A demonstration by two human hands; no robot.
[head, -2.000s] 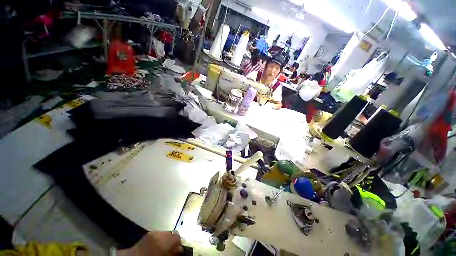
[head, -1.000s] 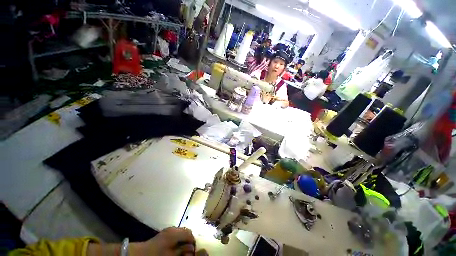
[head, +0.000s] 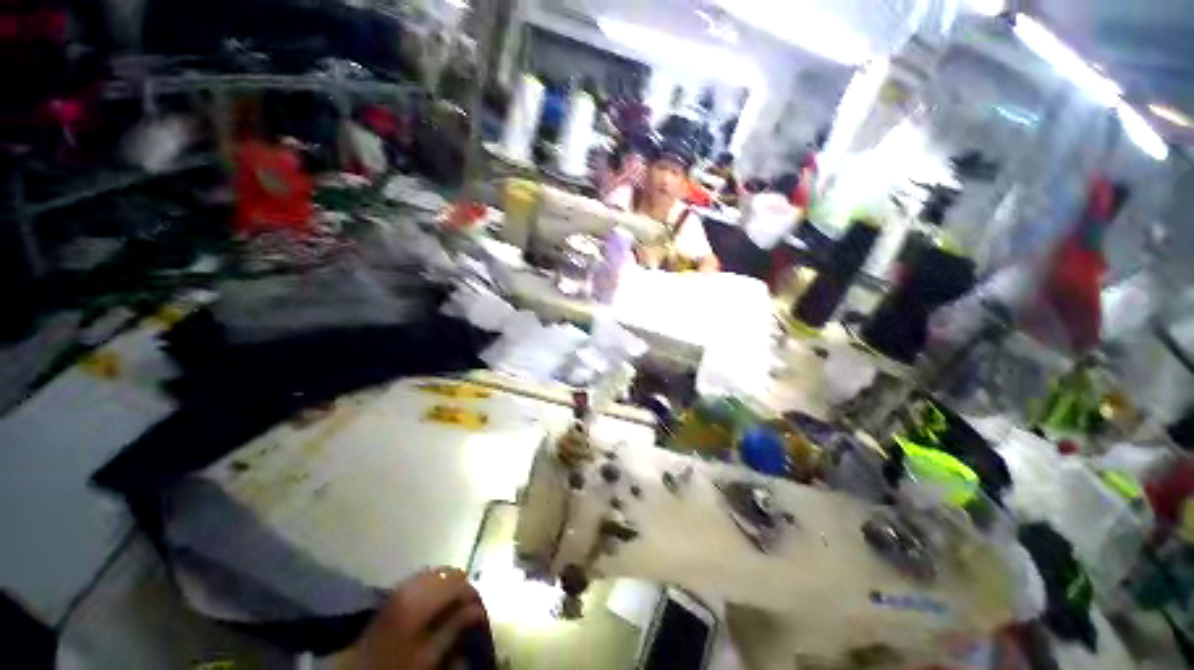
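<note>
My left hand point(head: 422, 620) is at the bottom edge, left of the sewing machine head point(head: 557, 504), blurred and partly cut off. Its curled fingers hold dark fabric beside the needle area. The black fabric strip point(head: 282, 631) runs from the left towards this hand, with a grey-looking part point(head: 242, 550) lying on the white table point(head: 354, 491). The needle and presser foot cannot be made out. My right hand cannot be made out.
Stacked black pieces point(head: 314, 334) lie at the table's far left. A smartphone point(head: 678, 634) lies below the machine arm point(head: 786, 550). Black thread cones point(head: 917, 301) stand at the right. A person point(head: 665, 210) sits at another machine opposite.
The view has shifted and blurred. The strip at the left has changed shape and now shows a grey-looking part. My left hand is slightly further left, still at the fabric.
</note>
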